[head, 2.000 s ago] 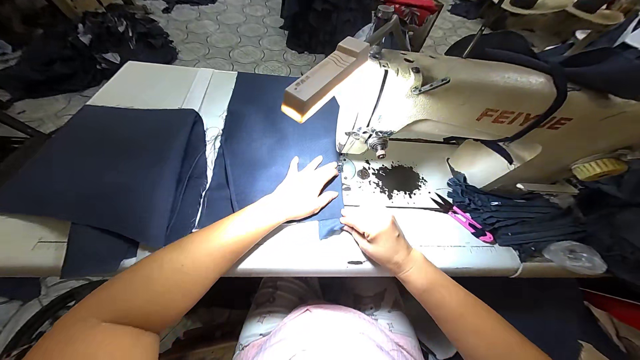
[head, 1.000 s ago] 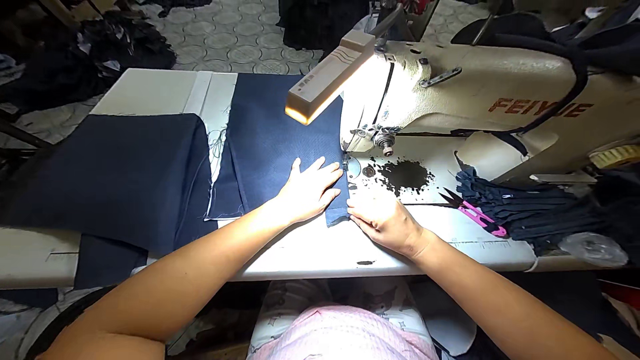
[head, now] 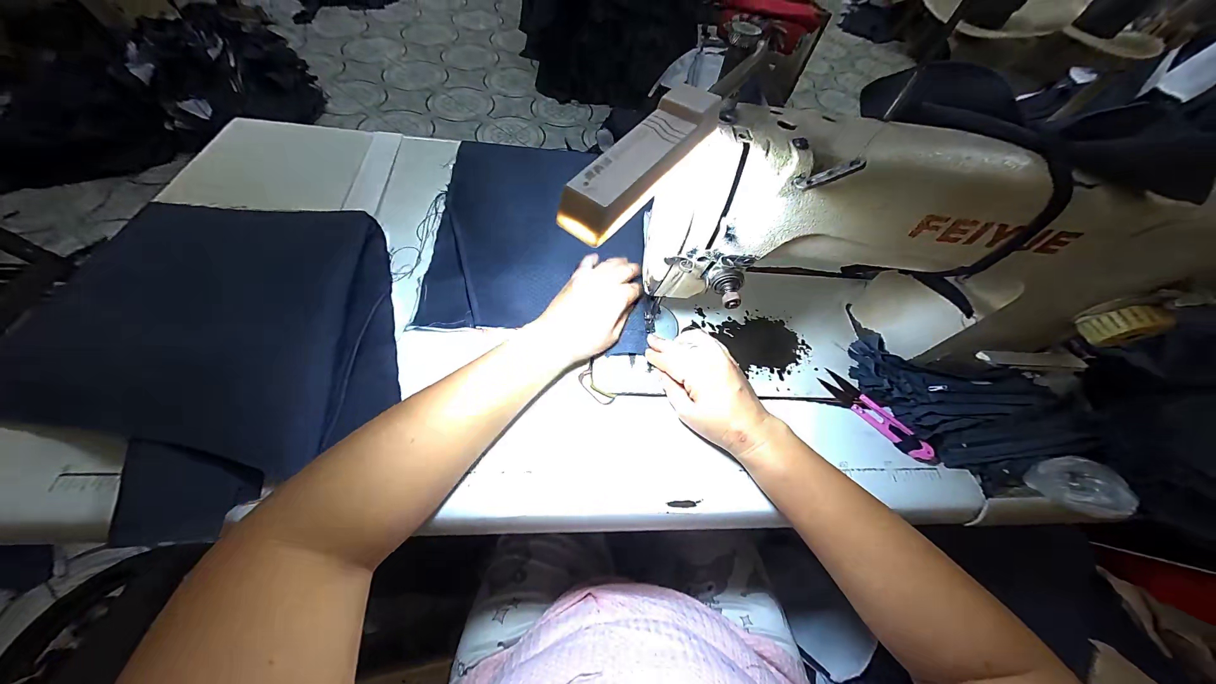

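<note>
A dark navy fabric panel (head: 513,228) lies left of the needle of a Feiyue sewing machine (head: 855,190), its near right corner by the presser foot (head: 653,313). Flat on that panel rests my left hand (head: 597,302), fingers toward the machine head. My right hand (head: 708,385) pinches the near right edge of the same panel, just in front of the foot. The fingertips of my right hand partly hide the corner they hold. A lamp (head: 641,161) lights the needle area and covers part of the fabric.
Folded navy fabric (head: 209,313) covers the table's left side. Thread snips with pink handles (head: 883,418) lie right of my right hand, beside gathered dark strips (head: 969,408). Dark lint (head: 760,342) is scattered on the machine bed. A yellow tape roll (head: 1126,325) sits at the far right.
The navy panel has moved away from me along the needle; its near edge is now close to the presser foot. Both hands have moved forward with it.
</note>
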